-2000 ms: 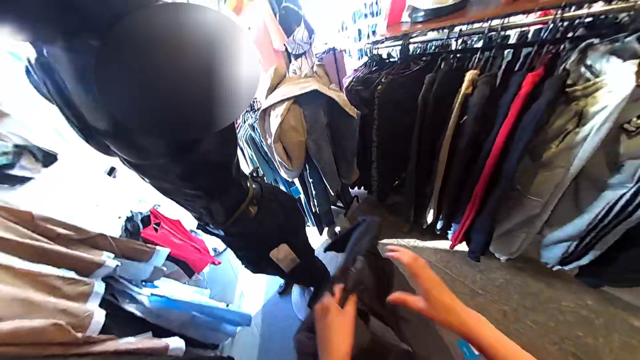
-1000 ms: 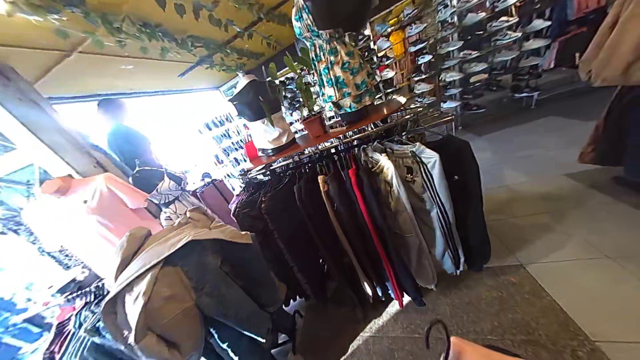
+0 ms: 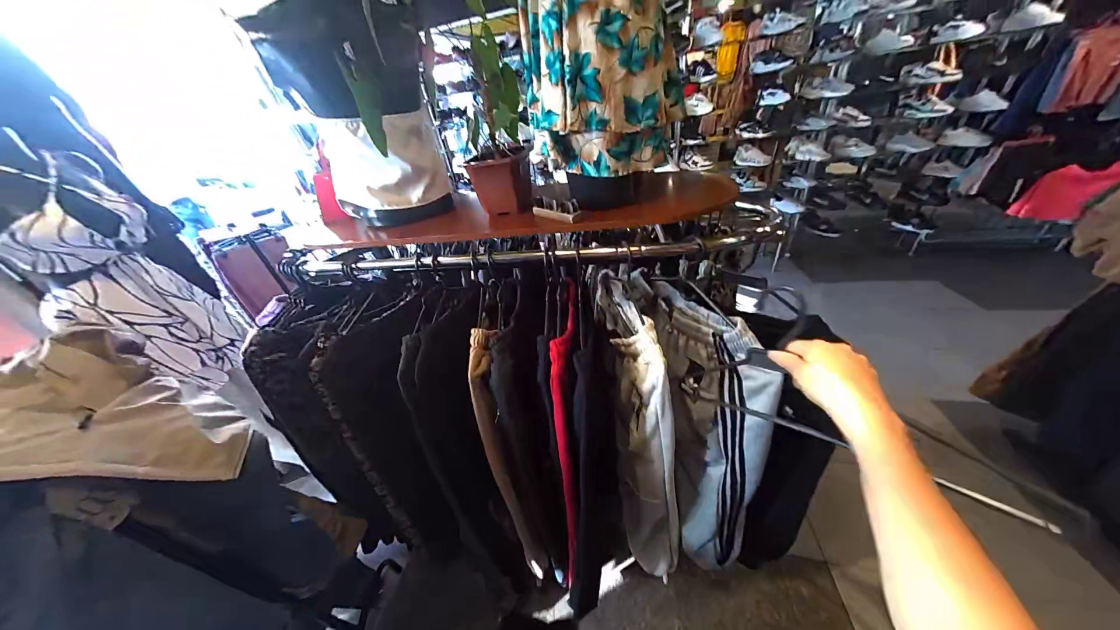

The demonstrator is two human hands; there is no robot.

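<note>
My right hand (image 3: 827, 385) reaches in from the lower right, its fingers closed on a dark clothes hanger (image 3: 840, 440). The hanger's hook points up and its long bars stretch to both sides; no garment is seen on it. Behind it, black trousers (image 3: 792, 490) and light trousers with dark side stripes (image 3: 731, 464) hang on the chrome rail (image 3: 525, 257) of a clothes rack. Along the same rail hang beige trousers (image 3: 647, 437), a red garment (image 3: 563, 437) and several dark garments (image 3: 455, 420). My left hand is out of view.
A wooden shelf (image 3: 612, 206) tops the rack, bearing a potted plant (image 3: 500, 182) and clothed display forms. Tan and dark garments (image 3: 114, 416) hang close at the left. Shelves of shoes (image 3: 840, 122) stand behind at the right, beyond the tiled floor (image 3: 901, 341).
Two seconds ago both hands were at dark cloth; now only my right hand shows, holding a hanger up before the rack. The view has swung toward the rack.
</note>
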